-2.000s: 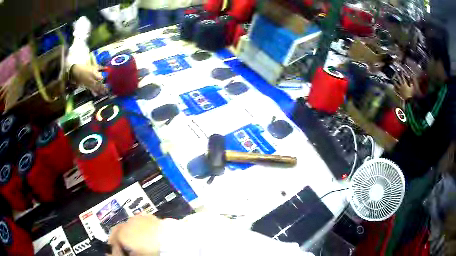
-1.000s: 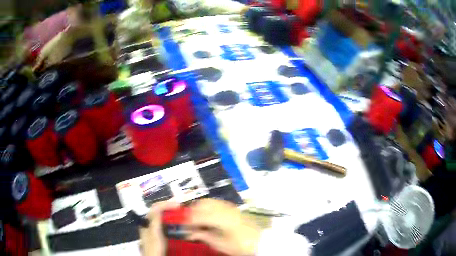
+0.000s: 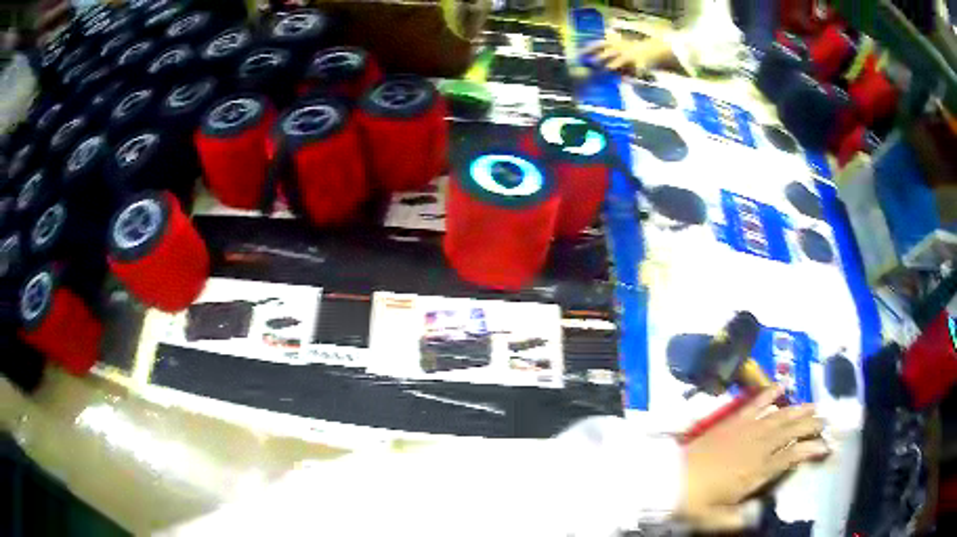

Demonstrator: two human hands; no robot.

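Note:
My left hand [image 3: 747, 453], at the lower right with its white sleeve crossing the bottom of the view, is closed over a red speaker. Only a narrow red edge [image 3: 724, 413] of the speaker shows past the hand; the rest is hidden. The hammer [image 3: 738, 341] lies just beyond my fingers on the blue-white sheet [image 3: 703, 283], its handle partly covered by the hand. My right hand is not seen. A red speaker [image 3: 502, 236] stands on the black packaging sheet [image 3: 346, 262] with its end ring lit whitish-blue; another lit red speaker [image 3: 577, 194] stands behind it.
Several red speakers [image 3: 325, 173] and rows of black speakers [image 3: 131, 157] stand at the left and back left. Another person's hand [image 3: 633, 52] rests at the top of the blue-white sheet. A cardboard box [image 3: 409, 37] is behind. More red speakers [image 3: 871, 94] are at the far right.
The view has swung left, so the bench things sit further right. Both hands were around a red speaker; now only the left shows, beside the hammer. The lit rings changed from pink-purple to whitish-blue.

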